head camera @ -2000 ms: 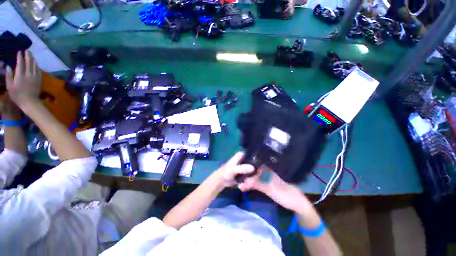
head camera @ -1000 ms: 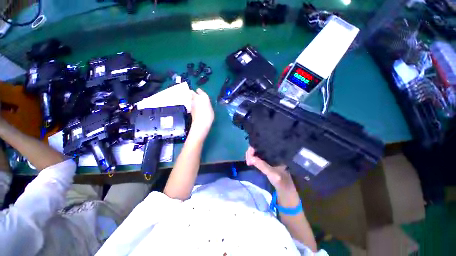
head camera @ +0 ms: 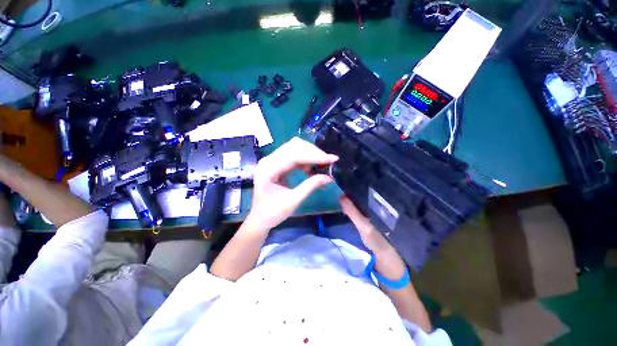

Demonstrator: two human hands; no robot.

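A black handheld unit (head camera: 413, 196) with a white label is held up, tilted, over the bench's front edge. My right hand (head camera: 365, 226), with a blue wrist strap (head camera: 391, 276), grips it from below and is partly hidden by it. My left hand (head camera: 287, 182) is at the unit's left end, thumb and index finger nearly together on a tiny part or the unit's edge, too small to tell. Another black unit (head camera: 345, 78) lies behind. A white power supply (head camera: 454, 64) with a lit red and green display (head camera: 426, 96) stands behind right.
Several black units (head camera: 220, 162) lie at left on white paper (head camera: 237, 125). Small black parts (head camera: 273, 88) are scattered mid-bench. A neighbouring person's arm (head camera: 40, 196) reaches in at far left beside an orange block (head camera: 27, 145). Wired parts (head camera: 575, 94) lie at far right.
The held unit was turned from upright to tilted and moved right. My left hand left it, was near the left units, and is now back at the unit's left end.
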